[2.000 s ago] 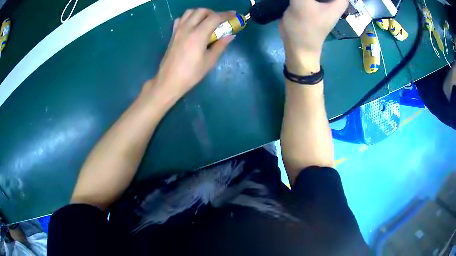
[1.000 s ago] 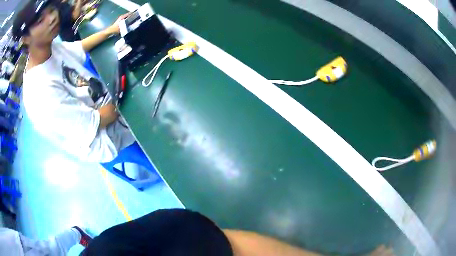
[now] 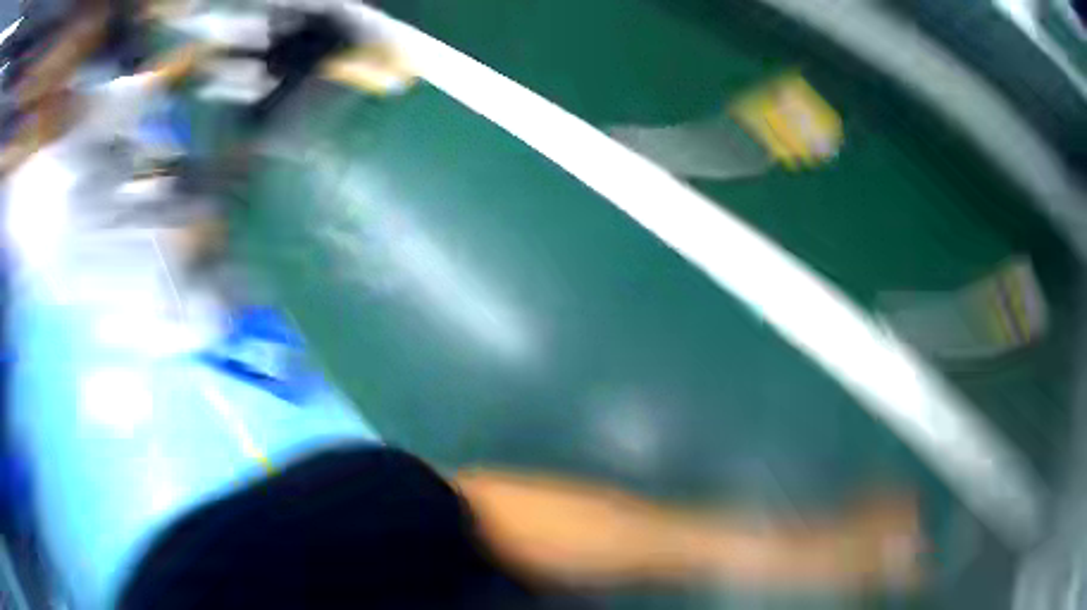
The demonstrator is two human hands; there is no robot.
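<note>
The whole picture is smeared by motion. My left hand (image 3: 884, 542) is a blur at the lower right, at the end of my bare forearm over the green bench; its fingers and anything in them cannot be made out. My right hand is out of the picture. A yellow unit (image 3: 790, 119) with a pale strap lies beyond the white strip at the upper right. Another yellow unit (image 3: 1013, 307) with a strap lies at the far right. A pale yellow shape (image 3: 372, 69), likely a unit, shows at the upper left beside a dark object.
The dark green bench (image 3: 477, 322) is crossed by a curved white strip (image 3: 668, 203). A person in a white top (image 3: 84, 238) sits at the left edge of the bench, near a blue stool (image 3: 268, 346). A grey rail curves at the right rim.
The view swung left between two and one seconds ago; my right hand left the picture. Since then, the units have shifted slightly up in the picture, and my left forearm and hand show more fully, now blurred.
</note>
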